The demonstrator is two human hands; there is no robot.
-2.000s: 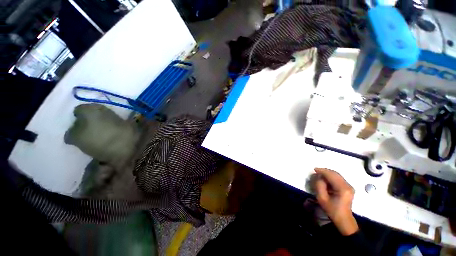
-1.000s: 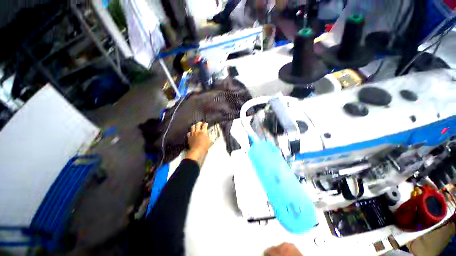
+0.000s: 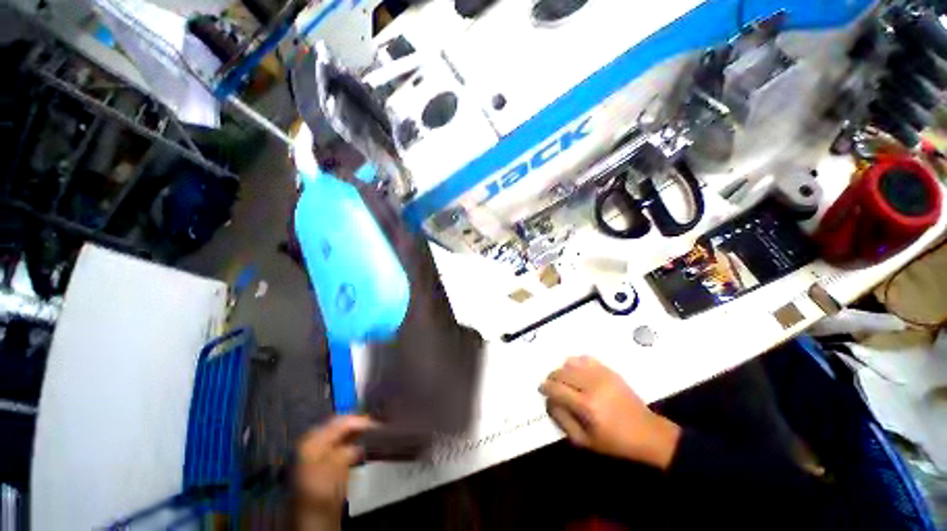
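My left hand (image 3: 330,462) is at the table's front left, blurred, with its fingers pinched on the lower edge of a dark brown fabric piece (image 3: 431,379). The fabric is blurred by motion and spreads over the table's left end, partly behind the light-blue holder (image 3: 353,259). My right hand (image 3: 602,410) rests on the table near its front edge, fingers curled, with no object seen in it. The white sewing machine (image 3: 519,171) with JACK lettering stands behind. Its needle area (image 3: 530,249) shows no fabric under it.
Black scissors (image 3: 649,205) lie by the machine. A thin black rod (image 3: 556,316), a lit smartphone (image 3: 732,259) and a red cylinder (image 3: 877,213) are on the right part of the table. A blue slatted trolley (image 3: 218,415) and a white panel (image 3: 125,384) are at left.
My left hand reached the fabric heap behind the table's left end and now has brown fabric at the front left. My right hand shows more fully on the table. The view has shifted.
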